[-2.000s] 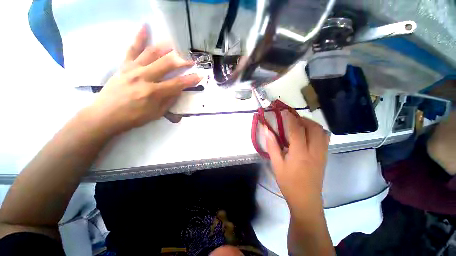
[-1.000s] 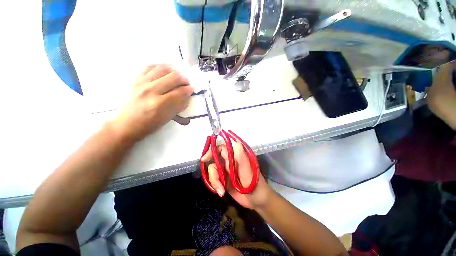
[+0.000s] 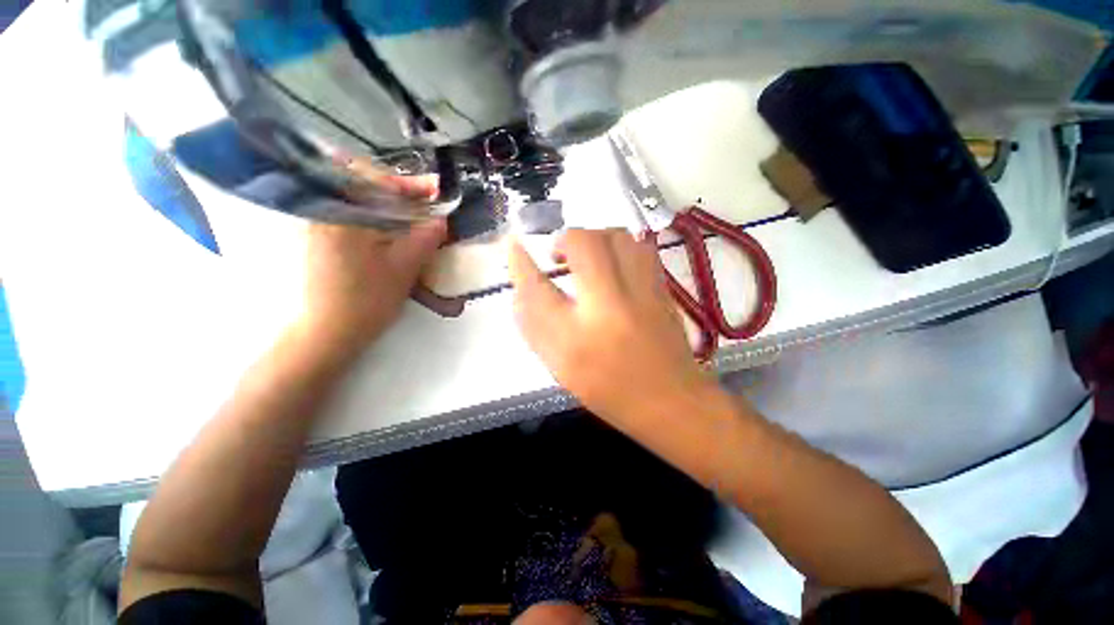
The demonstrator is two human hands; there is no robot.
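Note:
My left hand (image 3: 373,250) is beside the presser foot and needle area (image 3: 483,183), its fingertips partly behind the machine head. Whether it holds fabric is hidden. My right hand (image 3: 605,311) is just right of it, fingers apart, thumb and index fingertips near the needle plate; I see nothing held in it. The red-handled scissors (image 3: 699,275) lie on the table right of my right hand, blades pointing up toward the machine. The white fabric by the needle is overexposed and its edges cannot be made out.
The sewing machine head (image 3: 367,73) fills the top. A black smartphone (image 3: 898,165) lies at the right beside a small brown block (image 3: 794,183). Pale cut pieces (image 3: 916,403) hang below the table's front edge at right. A blue strip (image 3: 171,189) shows at left.
My right hand has let go of the scissors, which now lie on the table to the right, and has moved up to the needle area. The head view has shifted closer to the machine.

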